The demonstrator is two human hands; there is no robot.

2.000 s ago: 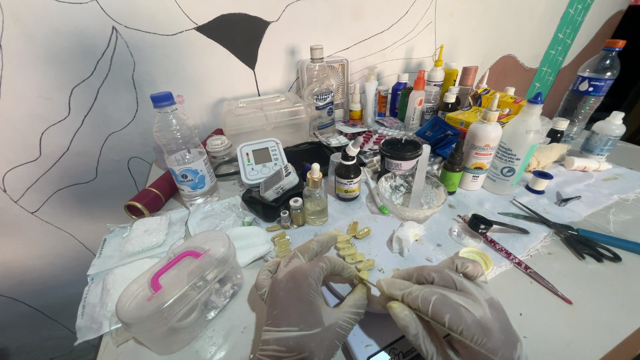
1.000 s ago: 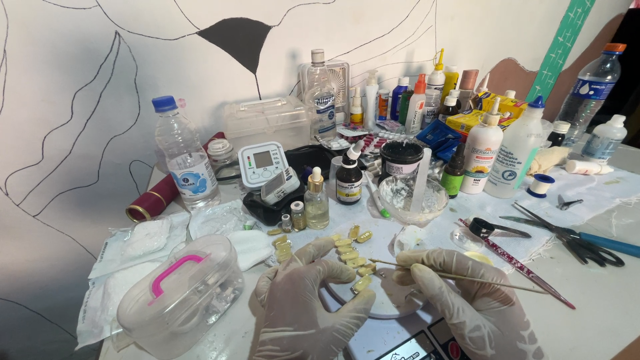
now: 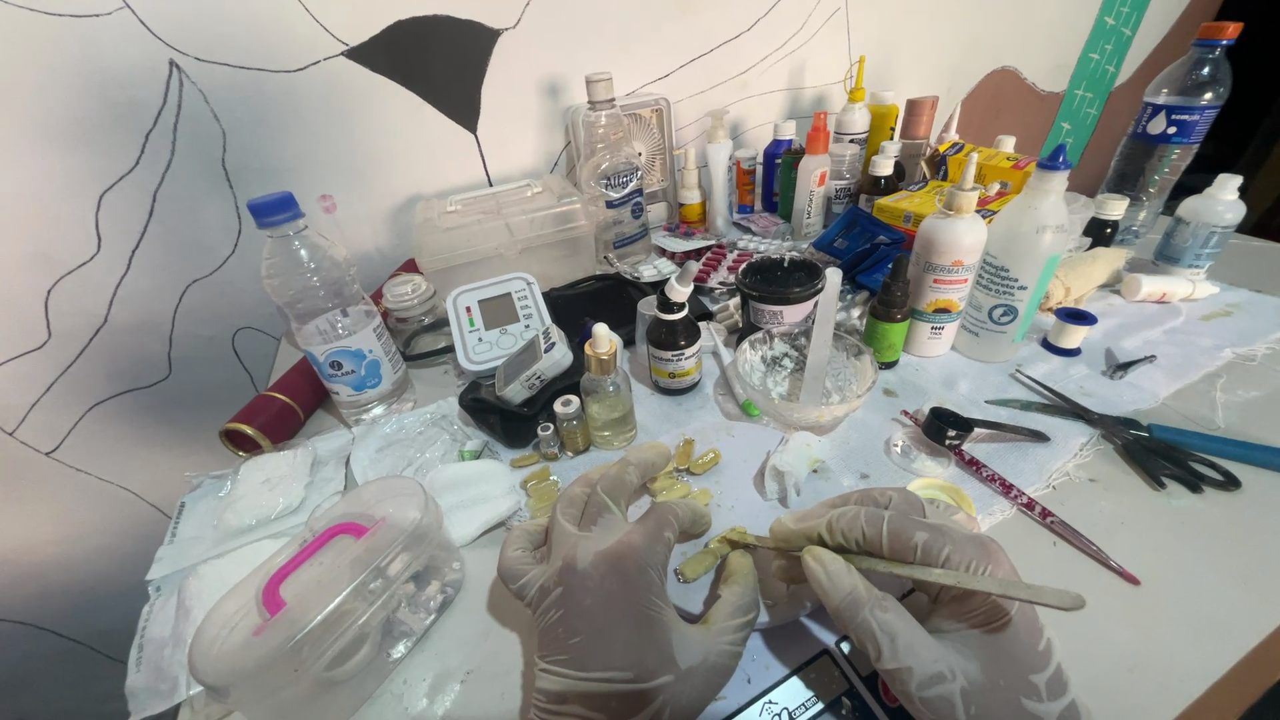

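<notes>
My right hand point(image 3: 915, 590), in a translucent glove, grips a slim pale spatula point(image 3: 960, 580) whose left tip touches an opened capsule half with yellowish powder. My gloved left hand point(image 3: 630, 580) has its thumb and forefinger around the yellowish capsules point(image 3: 700, 563) beneath that tip; whether it pinches one I cannot tell. More filled capsules point(image 3: 683, 470) lie on the white cloth just beyond my left fingers, and others point(image 3: 540, 490) lie to its left. Under my hands is a digital scale point(image 3: 800, 690), partly hidden, with its round pan mostly covered.
A clear case with a pink handle point(image 3: 325, 590) stands at left. Beyond the hands are a dropper bottle point(image 3: 608, 400), a brown bottle point(image 3: 675, 345), a glass bowl with white residue point(image 3: 800, 375) and a blood pressure monitor point(image 3: 500, 320). Scissors point(image 3: 1130, 430) and a speckled stick point(image 3: 1050, 510) lie right.
The spatula tip has moved left and down, from beside the capsules at the pan to a capsule near my left thumb. My left fingers have spread apart from the row of capsules they were beside.
</notes>
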